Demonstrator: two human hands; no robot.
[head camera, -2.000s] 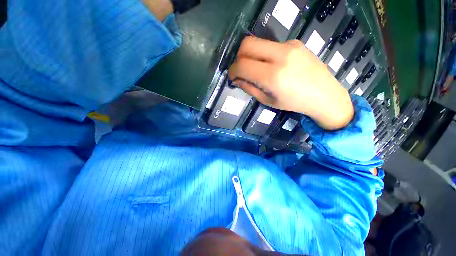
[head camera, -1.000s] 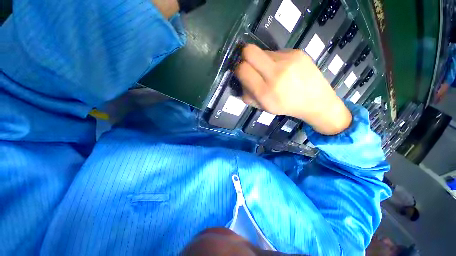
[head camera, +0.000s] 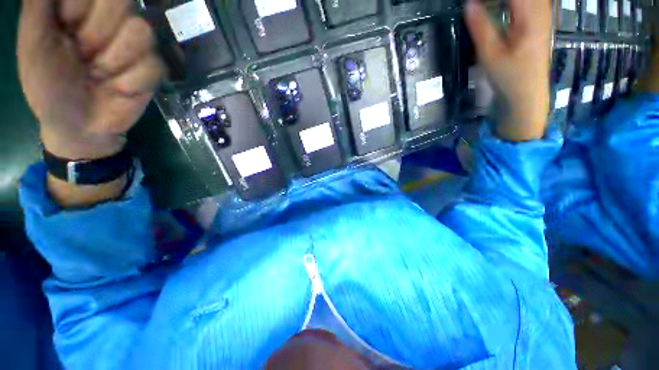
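Note:
Dark grey phone back covers (head camera: 324, 149) lie in the pockets of a clear blister tray (head camera: 208, 177), in two rows. The near row shows glossy black camera lenses (head camera: 287, 96) at one corner and white labels (head camera: 251, 162). My left hand (head camera: 94, 76), with a black-strapped watch, is at the upper left beside the tray's left end. Its fingers are curled, and whether they hold anything is hidden. My right hand (head camera: 514, 61) is over the tray's right end, blurred and cut by the top edge. Its thumb and fingers are apart, with nothing seen between them.
More covers in clear trays (head camera: 589, 90) stand at the upper right. Another person's blue sleeve (head camera: 614, 188) is at the right edge, close to my right arm. A dark green surface (head camera: 162, 162) shows left of the tray. My blue smock fills the lower part.
The view has turned and now shows the tray across the top. My left hand has come into view. My right hand has left the near-left cover, moved to the right and spread its fingers.

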